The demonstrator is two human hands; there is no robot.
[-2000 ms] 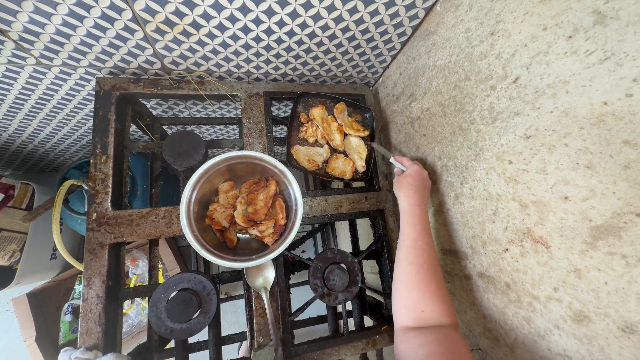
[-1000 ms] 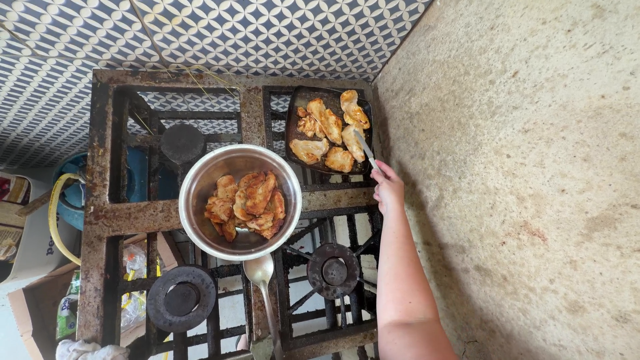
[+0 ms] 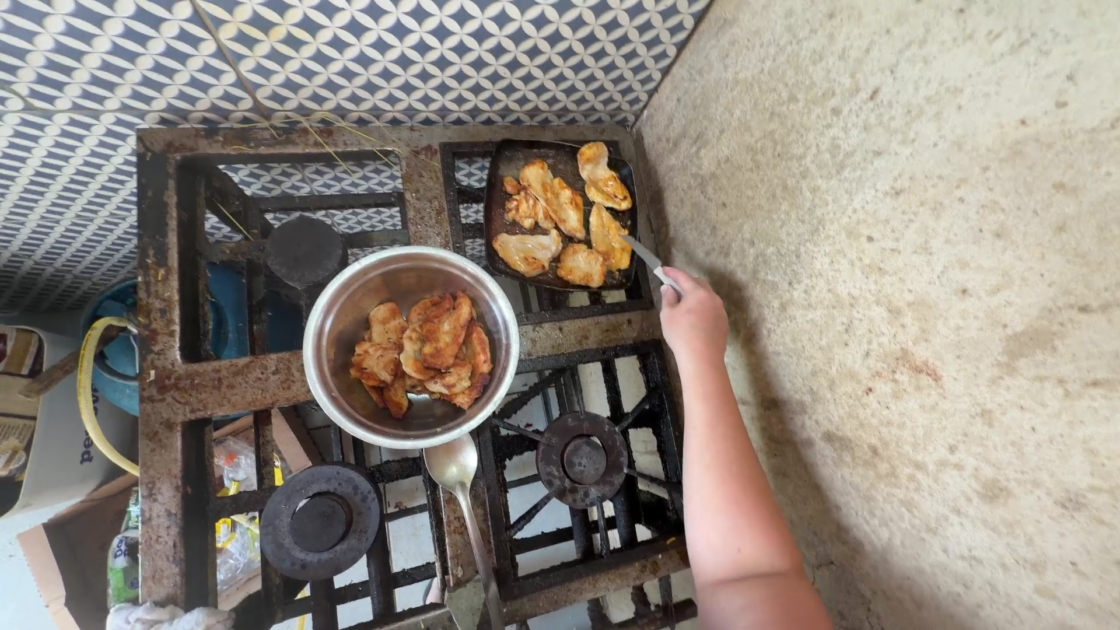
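My right hand (image 3: 696, 319) grips a small knife (image 3: 646, 254) by its pale handle. The blade reaches over the right rim of a dark square pan (image 3: 564, 284), its tip at a piece of cooked meat (image 3: 610, 236). Several other lightly browned pieces lie in the pan, at the grate's back right. Left of and nearer than the pan, a round metal pot (image 3: 411, 430) holds several darker browned pieces (image 3: 442, 337). A large metal spoon (image 3: 453, 464) rests on the grate just below the pot. My left hand is not in view.
The rusty stove grate (image 3: 280, 376) has burners at front right (image 3: 582, 459), front left (image 3: 319, 522) and back left (image 3: 304, 251). A tiled wall (image 3: 437, 52) stands behind, a rough wall surface (image 3: 910, 262) at right. A yellow hose (image 3: 87, 402) and boxes are at left.
My right hand has moved left, closer to the pan, with the knife in it. The knife tip, at the pan's right rim two seconds ago, is now at a meat piece.
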